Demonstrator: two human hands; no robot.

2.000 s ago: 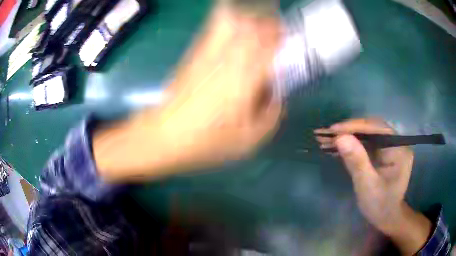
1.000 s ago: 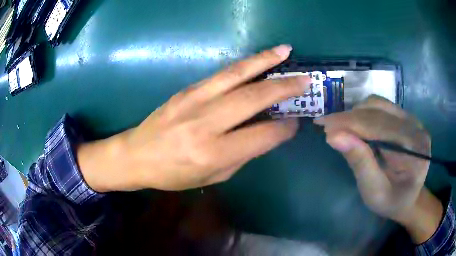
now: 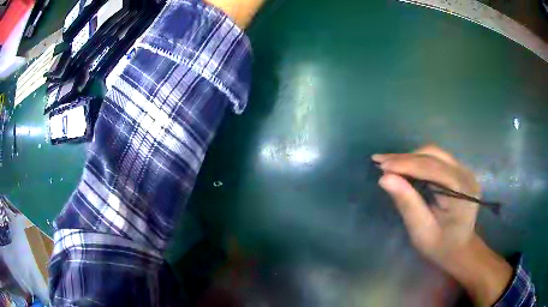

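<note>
My right hand [image 3: 429, 198] holds dark, thin tweezers [image 3: 459, 193] over the green bench, at the right. The tweezers' rear end points right; their tips are hardly visible at my fingertips. My left arm, in a blue-and-white plaid sleeve, reaches up and away; only a bit of the wrist shows at the top edge, and the left hand itself is out of the picture. No phone lies under my right hand.
Black phone units [image 3: 96, 42] with white faces are heaped at upper left, partly behind my left sleeve. A single unit [image 3: 70, 123] lies just below them. A tiny pale ring-like bit [image 3: 218, 183] lies on the green bench top [image 3: 336, 108]. A pale edge [image 3: 481, 21] curves at upper right.
The phone housing that was under both hands is gone from view. My left hand has moved up out of the picture. My right hand has shifted slightly left, still holding the tweezers.
</note>
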